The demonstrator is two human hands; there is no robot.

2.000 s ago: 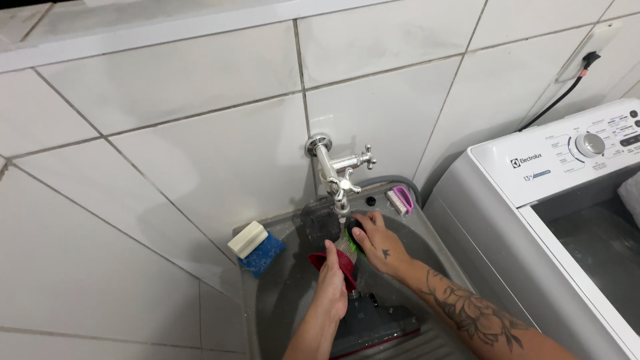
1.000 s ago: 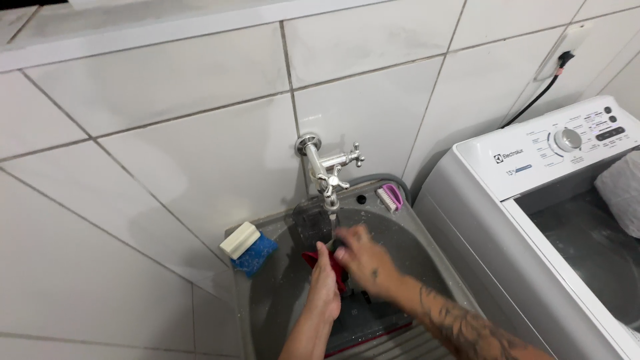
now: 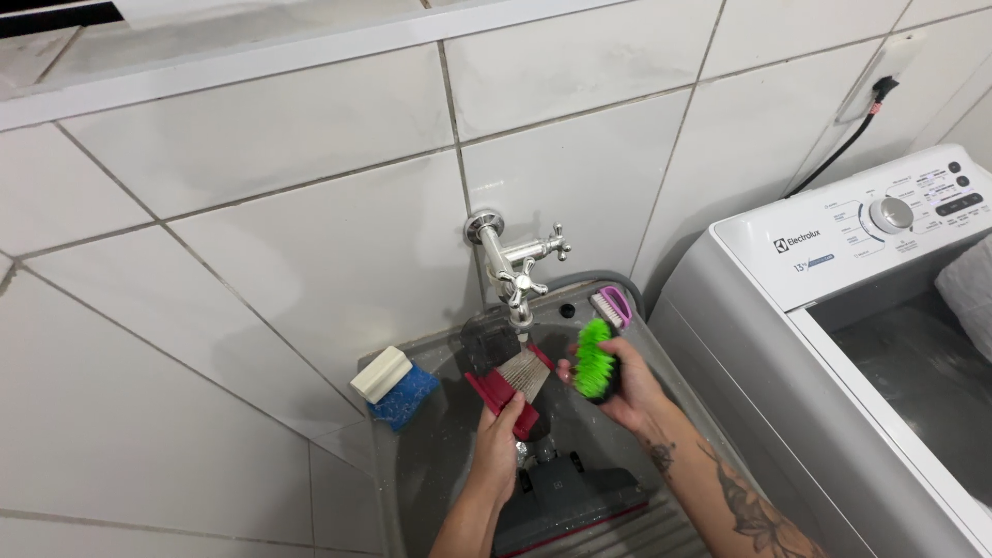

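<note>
My left hand (image 3: 500, 438) grips a red plastic piece with a pale pleated filter (image 3: 527, 373), held under the spout of the chrome faucet (image 3: 518, 283), where water runs onto it. To its right, my right hand (image 3: 632, 380) holds a scrub brush with bright green bristles (image 3: 594, 360) and a dark back, bristles turned toward the filter but apart from it. Below both hands, a grey vacuum cleaner floor head (image 3: 566, 496) with a red edge lies in the grey laundry sink (image 3: 697, 434). Behind the filter sits a dark translucent container (image 3: 492, 341), partly hidden.
A white soap bar (image 3: 381, 374) and a blue sponge (image 3: 407, 395) rest on the sink's left rim. On the back right corner lies a purple-handled brush (image 3: 612, 307). A grey hose (image 3: 601, 276) runs behind the sink. An Electrolux washing machine (image 3: 744, 302) stands at right, lid raised, cloth inside.
My right hand has moved away from the filter to the right, and the green bristles now show fully. The red piece remains in my left hand, its pleats now more visible.
</note>
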